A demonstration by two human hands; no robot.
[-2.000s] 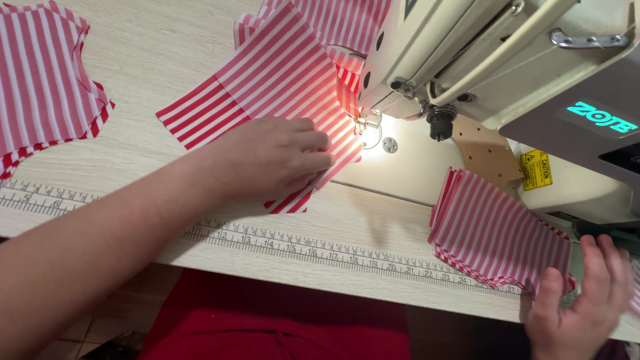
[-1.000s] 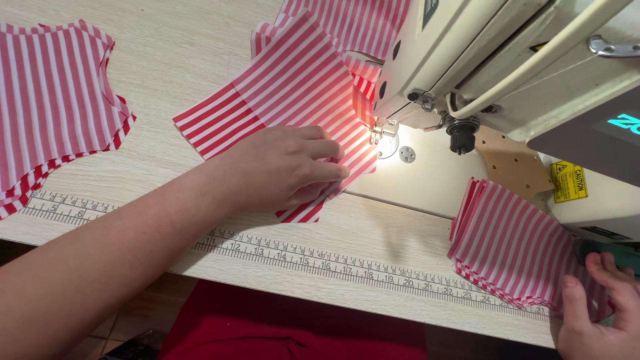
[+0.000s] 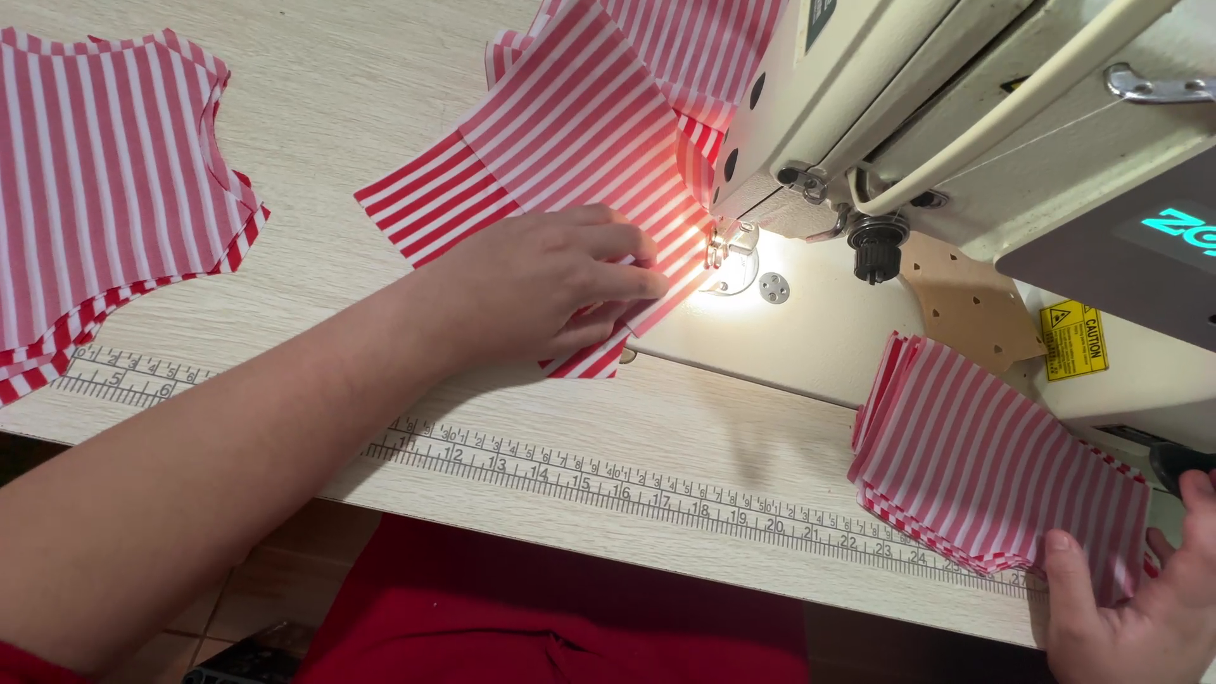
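My left hand (image 3: 570,285) lies on a red-and-white striped fabric piece (image 3: 579,123), its fingers bent and close together near the lit presser foot (image 3: 730,242) of the sewing machine (image 3: 912,104). The fabric's right edge reaches the presser foot. At the lower right, my right hand (image 3: 1130,608) has its thumb on the near edge of a stack of cut striped pieces (image 3: 988,456). Its other fingers are partly cut off by the frame, beside a dark object (image 3: 1178,465) too hidden to name.
More striped pieces (image 3: 114,171) are stacked at the left, and another striped piece (image 3: 693,47) lies behind the one at the needle. A measuring tape strip (image 3: 665,494) runs along the table's front edge. A perforated tan piece (image 3: 969,304) and a yellow caution label (image 3: 1073,340) are at the right.
The view has shifted somewhat. My left hand stays on the fabric near the presser foot. My right hand's fingers have moved at the right end of the stack.
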